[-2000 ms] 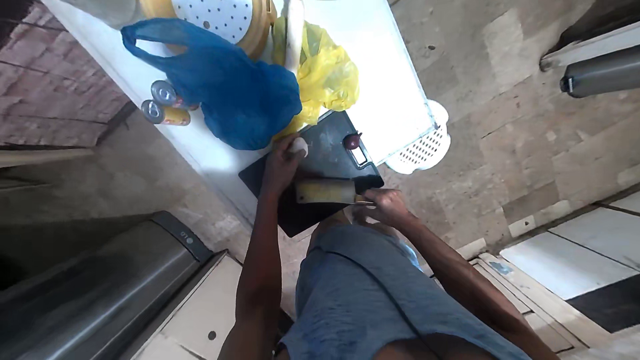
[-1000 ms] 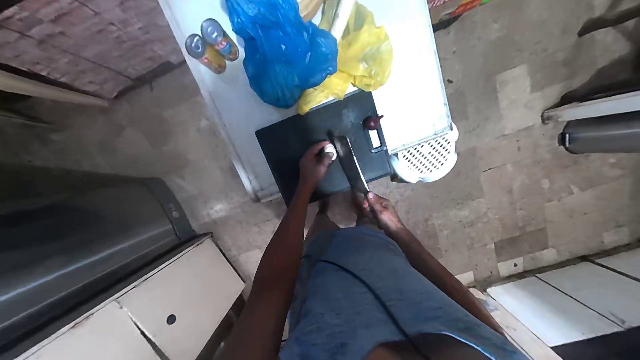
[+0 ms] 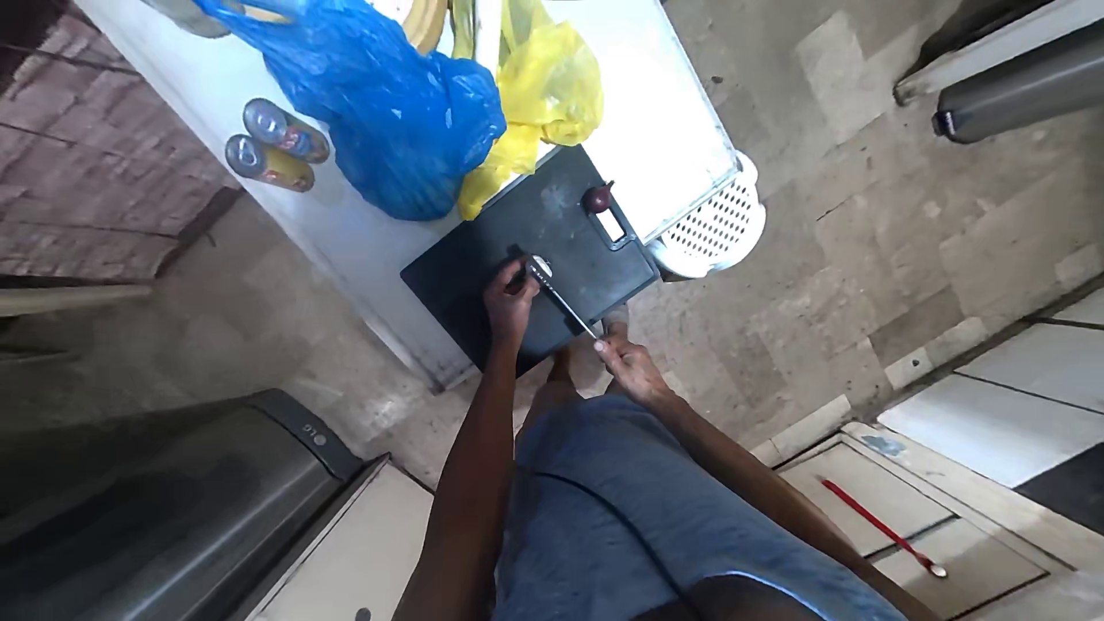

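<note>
My left hand holds a small white piece of food, perhaps garlic or onion, against the black cutting board. In my right hand is the handle of a knife, whose blade points up and left with its tip end at the white piece. The blade is seen nearly edge-on, so whether it cuts into the piece cannot be told. A small red onion lies beside the board's handle slot.
A blue plastic bag and a yellow plastic bag lie beyond the board on the white table. Two cans stand at the left. A white perforated stool is beside the table's right corner.
The knife, lying flat across the near part of the board two seconds ago, now has its blade turned up at the white piece. My left hand has stayed at that piece.
</note>
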